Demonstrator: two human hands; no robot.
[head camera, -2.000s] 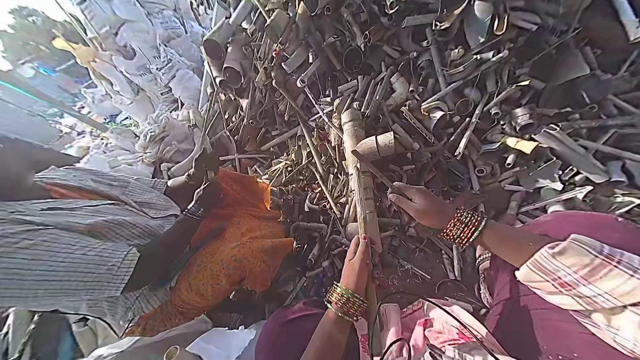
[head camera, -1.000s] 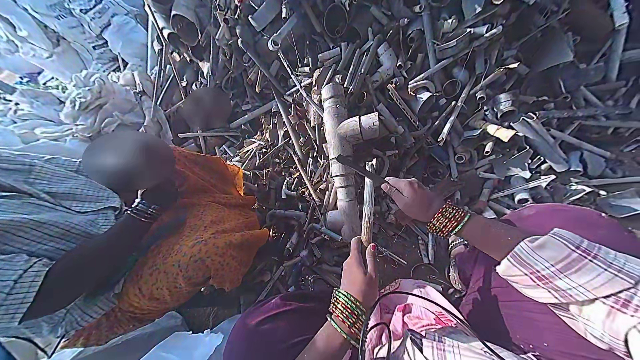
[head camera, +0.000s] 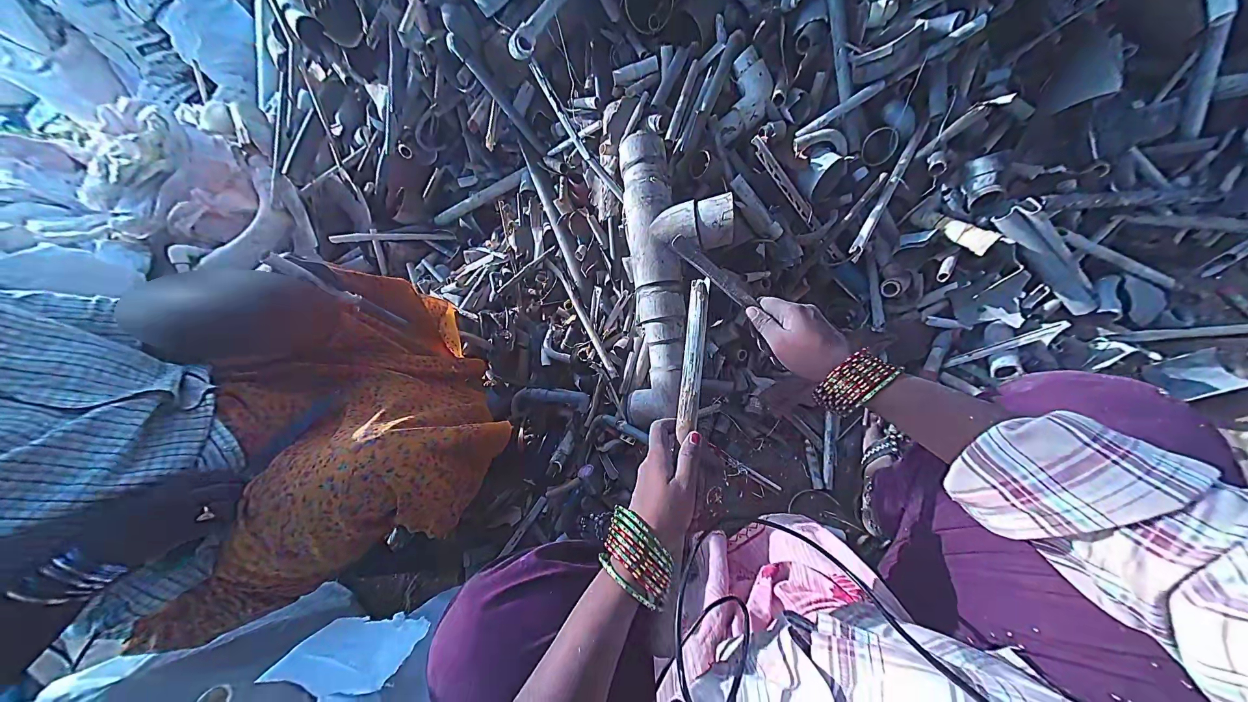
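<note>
My left hand (head camera: 668, 483), with green and red bangles at the wrist, is closed around a narrow, whitish pipe or stick (head camera: 693, 356) that points up and away from me. My right hand (head camera: 799, 336) grips a flat dark blade-like tool (head camera: 717, 276), whose far end lies near the side branch of a pipe fitting. That large grey-white branched plastic pipe (head camera: 655, 258) lies just beyond and left of the narrow piece. Whether the tool touches it, I cannot tell. The tool's handle is hidden in my right hand.
Scrap pipes and fittings (head camera: 877, 185) are heaped ahead and to the right. A co-worker in an orange patterned cloth (head camera: 370, 419) is close on the left. White sacks (head camera: 175, 185) lie at the upper left. A black cable (head camera: 858, 585) crosses my lap.
The narrow piece in my left hand now shows upright in view; one second ago a hooked dark part was at its top, by the tool. The co-worker's head has lowered. The view has shifted.
</note>
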